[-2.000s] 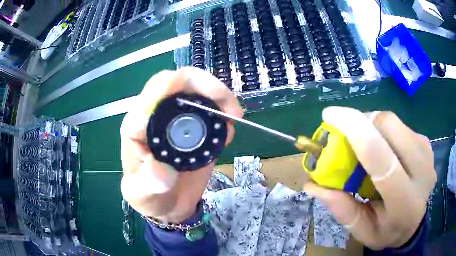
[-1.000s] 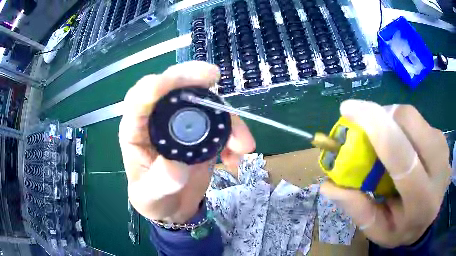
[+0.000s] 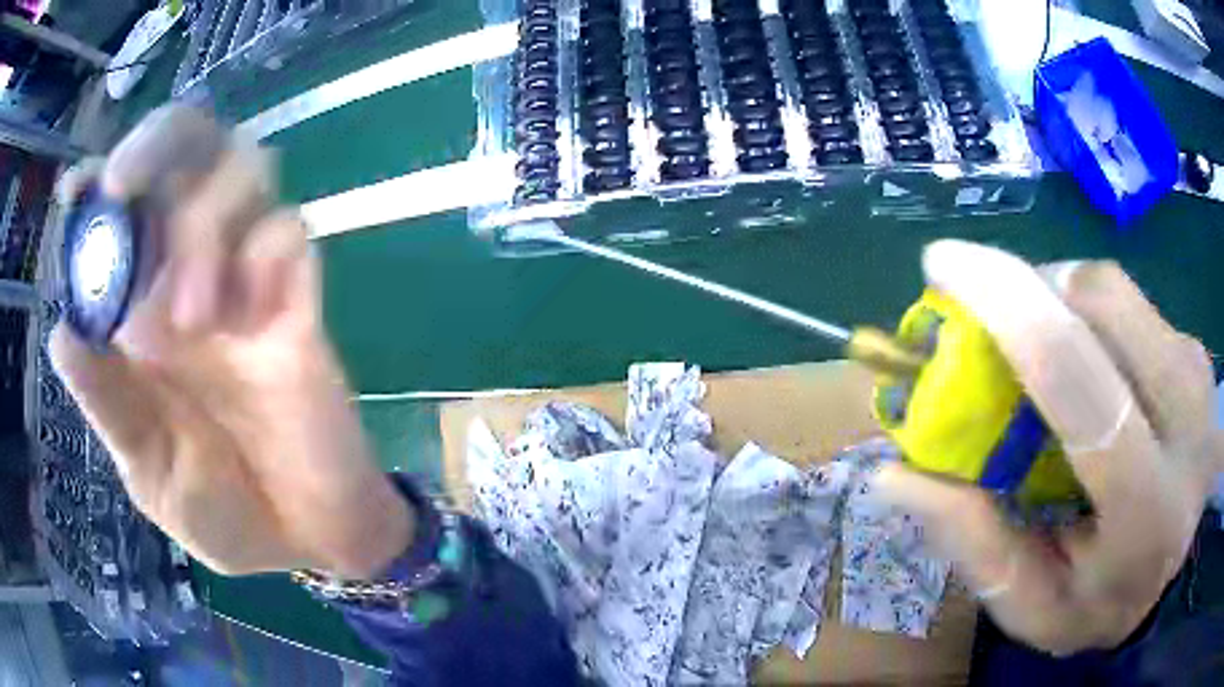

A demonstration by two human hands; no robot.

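Observation:
My left hand (image 3: 222,349) is at the far left, blurred, with its fingers around a round black part (image 3: 101,269) seen at a slant, its pale centre facing left. My right hand (image 3: 1074,430) holds a yellow handheld tool (image 3: 960,389) with a blue band. A brass-coloured collar (image 3: 887,352) joins the tool to a long thin silver shaft (image 3: 711,287) that points up and left. The shaft's tip is near the front left corner of the tray, apart from the black part.
Stained wipes (image 3: 618,537) lie on a tan board (image 3: 792,409) below the hands. A clear tray (image 3: 752,188) of black parts stands behind, with a blue bin (image 3: 1107,128) to its right. Stacked trays (image 3: 101,523) stand at the left. The mat (image 3: 403,302) is green.
My left hand has moved far left with the black part, away from the tool tip, and turned it. My right hand stays at the right with the tool.

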